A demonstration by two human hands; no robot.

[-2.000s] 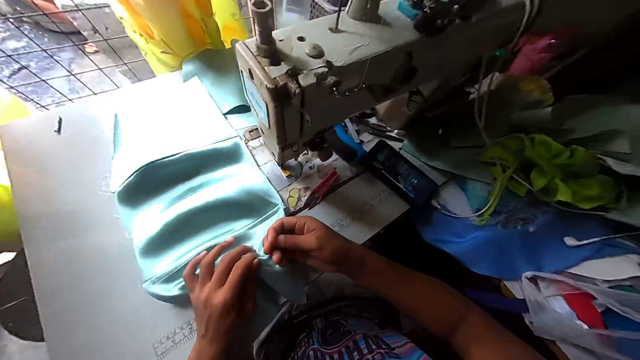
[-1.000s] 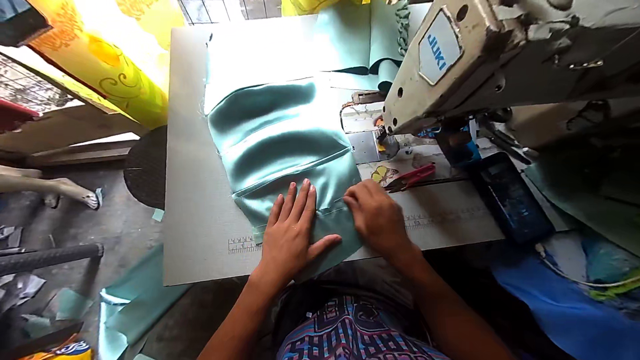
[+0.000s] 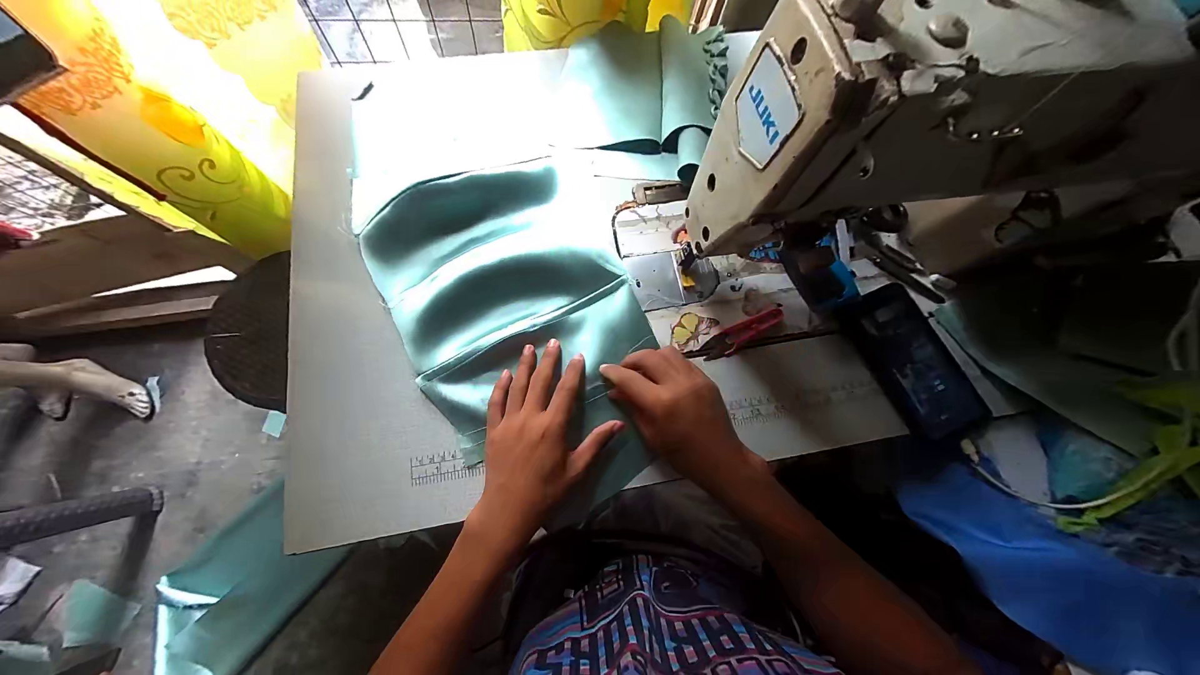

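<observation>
A seamed piece of shiny mint-green satin fabric [image 3: 506,272] lies on the sewing table [image 3: 347,375], left of the needle area of a Juki sewing machine [image 3: 806,122]. My left hand [image 3: 536,427] rests flat on its lower part, fingers spread, palm down. At the fabric's lower right my right hand [image 3: 670,398] pinches the satin near a seam between thumb and curled fingers. Red-handled thread snips [image 3: 745,333] lie just beyond the right hand, beside a yellow butterfly picture [image 3: 692,330]. The tips of the right fingers are partly hidden.
A smartphone [image 3: 914,361] with a white cable lies at the table's right. More green satin [image 3: 628,84] is bunched at the back. To the left are a round dark seat [image 3: 248,333], yellow curtains [image 3: 225,141] and another person's bare foot [image 3: 117,389]. Green fabric [image 3: 244,581] hangs at lower left.
The view has swung noticeably to the left since the oldest frame. My left hand has flattened out on the satin, where its fingers were bent before. The right hand stays at the fabric's lower right.
</observation>
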